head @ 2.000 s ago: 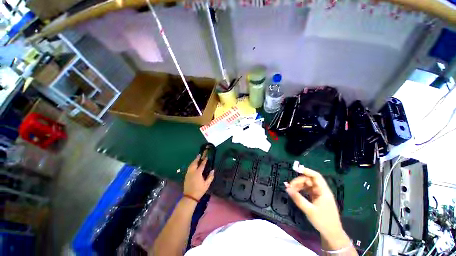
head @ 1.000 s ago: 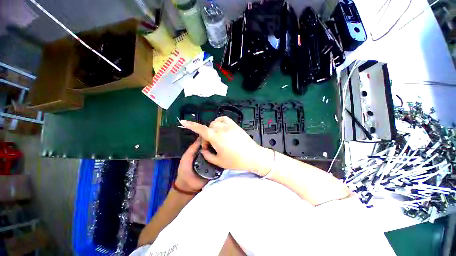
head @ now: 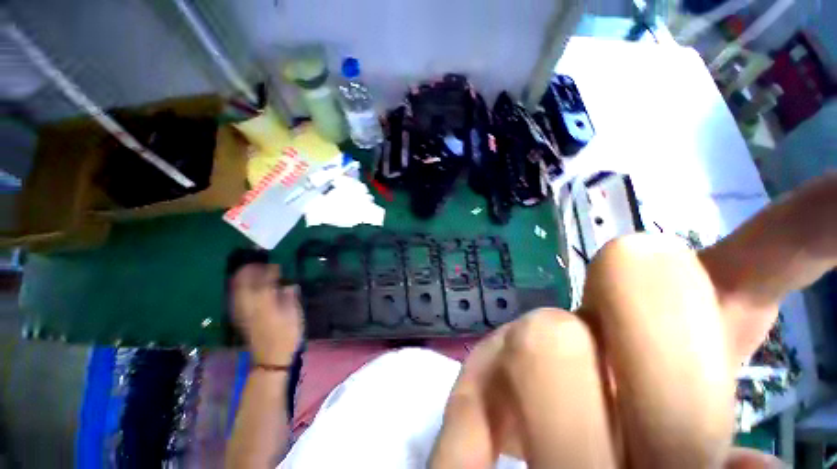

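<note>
Several black front housings (head: pixel 426 302) lie side by side in a row on the green mat (head: pixel 156 284). My left hand (head: pixel 266 311) is blurred at the left end of the row, on or around a dark housing (head: pixel 246 260); its grip is partly hidden by the fingers. My right hand (head: pixel 633 357) is raised very close to the camera at the lower right, large and blurred, fingers curled, cut off by the picture's edge. Whether it holds anything cannot be seen.
Black parts (head: pixel 440 137) are heaped at the back. A cardboard box (head: pixel 69 197) stands left; a bottle (head: pixel 360 114), label sheet (head: pixel 266 215) and white tissue (head: pixel 344 203) are at mid-back. A metal fixture (head: pixel 610 206) and white side table (head: pixel 661 110) are right. A blue crate (head: pixel 96 394) is lower left.
My hands were together over a housing a second ago. Now my left hand is at the row's left end and my right hand has come up close to the camera. The view has shifted.
</note>
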